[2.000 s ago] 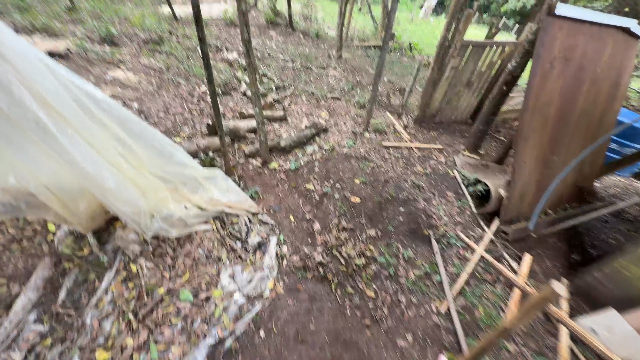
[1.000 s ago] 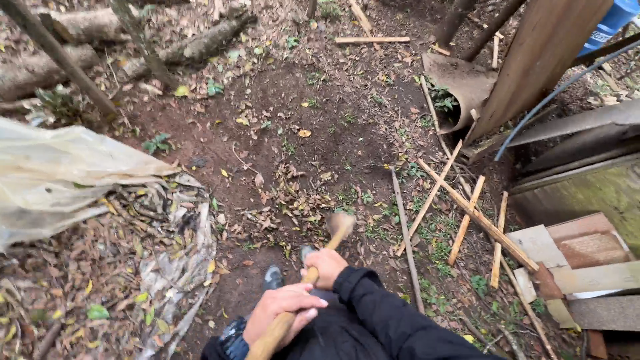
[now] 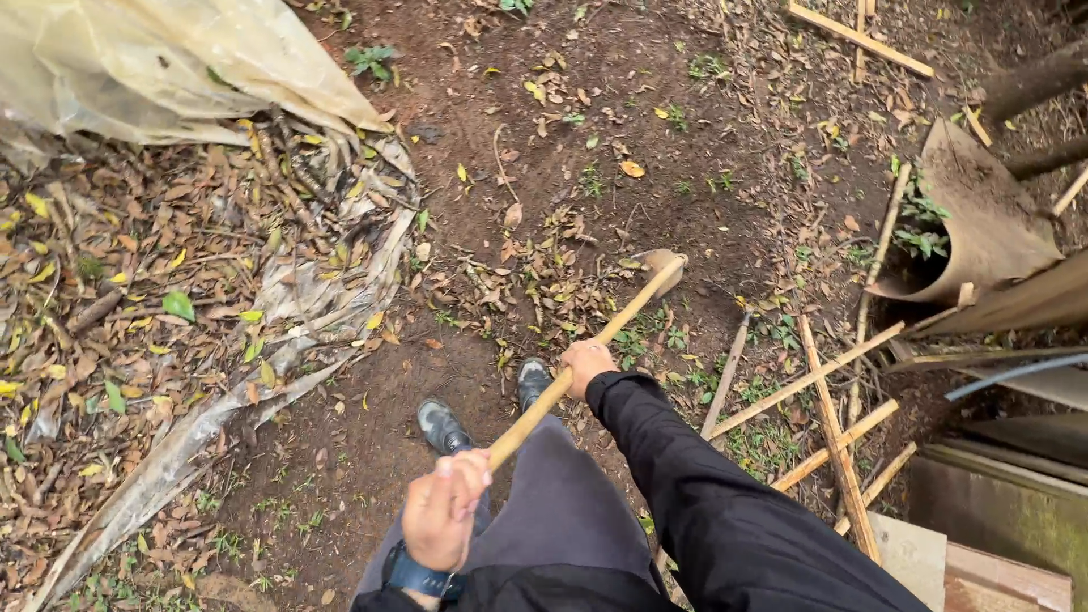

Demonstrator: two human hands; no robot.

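Note:
A hoe with a long wooden handle (image 3: 544, 403) slants from lower left to upper right in front of my legs. My left hand (image 3: 445, 508), with a dark watch on its wrist, grips the handle near its rear end. Farther along, my right hand (image 3: 588, 367), in a black sleeve, is closed around the handle. The hoe's soil-coloured blade (image 3: 666, 269) is at the ground beside a patch of dry leaves (image 3: 552, 276). How deep its edge sits in the soil cannot be told.
My boots (image 3: 442, 427) stand on bare soil. Translucent plastic sheeting (image 3: 195, 72) and a torn strip (image 3: 178, 450) lie left over leaf litter. Several wooden strips (image 3: 837, 442) cross on the right, near a curled sheet (image 3: 977, 221) and boards (image 3: 1003, 510).
The view has tilted down since two seconds ago. Compared with one second ago, my hands are farther apart on the handle, and the hoe's head reaches farther out to the right.

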